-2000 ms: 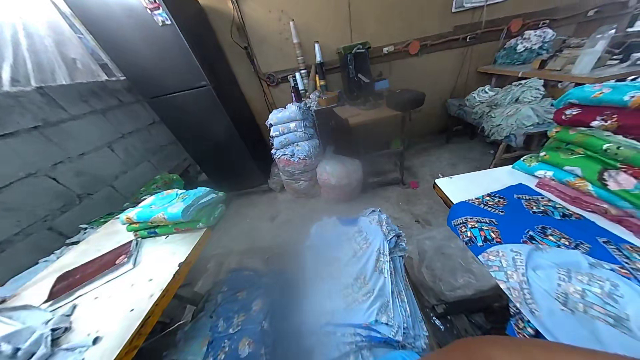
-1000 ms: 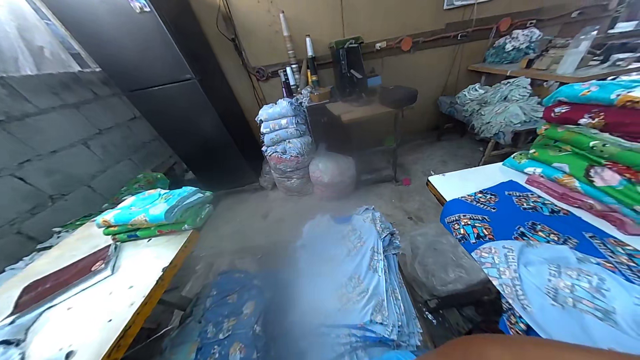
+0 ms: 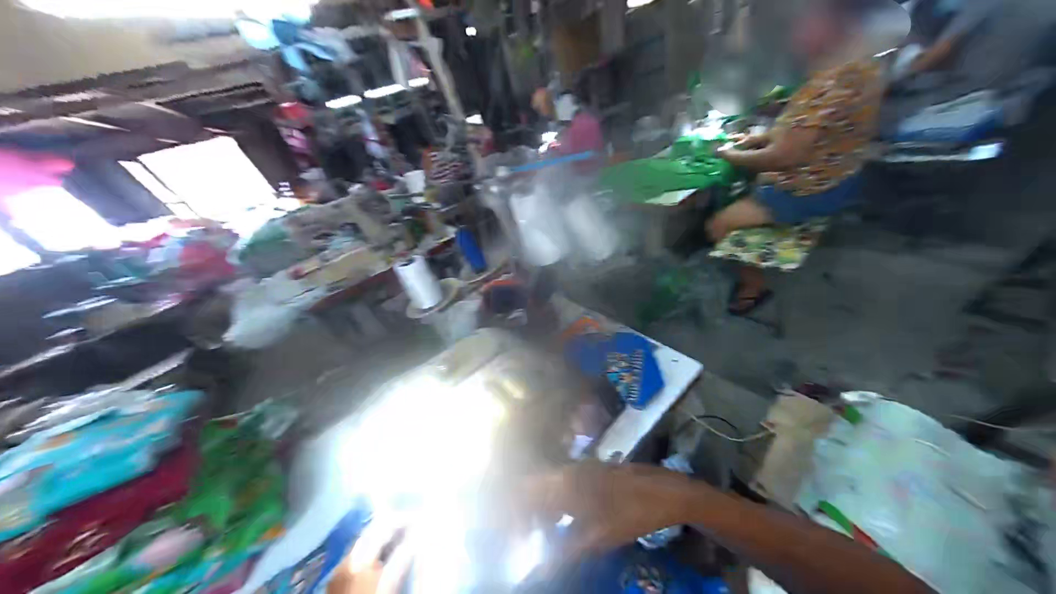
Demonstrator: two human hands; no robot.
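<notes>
In the motion-blurred head view, my right hand [image 3: 561,507] reaches in from the lower right, beside a bright glare; whether it holds anything cannot be told. Part of my left hand [image 3: 363,569] shows at the bottom edge, near blue printed fabric [image 3: 309,569]; its fingers are lost in the glare. Beyond the right hand, another blue printed fabric piece [image 3: 623,367] lies on a white table [image 3: 672,375]. What stands behind the glare is hidden.
Folded turquoise, maroon and green printed fabrics [image 3: 235,478] are stacked at the left. A seated person [image 3: 825,132] handles green fabric [image 3: 660,177] at the back right. A white thread cone [image 3: 419,283] stands mid-view, and a pale filled sack [image 3: 916,487] lies at the right.
The view has swung far round to the right, from the folded piles and refrigerator to the work area with a seated person. Both my hands are now partly in view.
</notes>
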